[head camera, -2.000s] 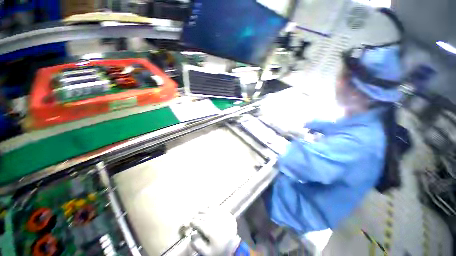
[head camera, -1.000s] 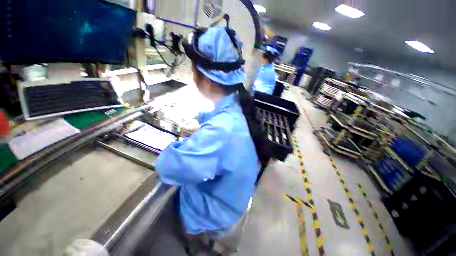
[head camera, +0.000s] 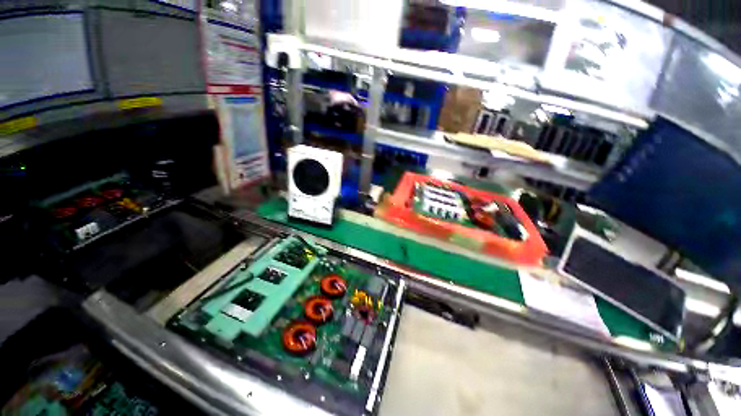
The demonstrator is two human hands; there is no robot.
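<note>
A dark green circuit board [head camera: 325, 357] in a thin dark carrier lies on the conveyor in front of me. It has three orange-red rings in a row and yellow parts beside them. A pale mint-green cover plate [head camera: 258, 299] with rectangular cut-outs lies over the board's left part. Neither of my hands is in view.
Metal conveyor rails [head camera: 154, 357] run along both sides. Another board [head camera: 89, 213] sits inside the dark machine at left. On the green-matted shelf stand a white ionizing fan [head camera: 314, 185], a red-orange tray [head camera: 463, 238] holding a board, and a keyboard [head camera: 624, 283]. A monitor is at right.
The view has swung left from the person in blue and the aisle to the board, the fan and the machine. My gloved hand has left the picture.
</note>
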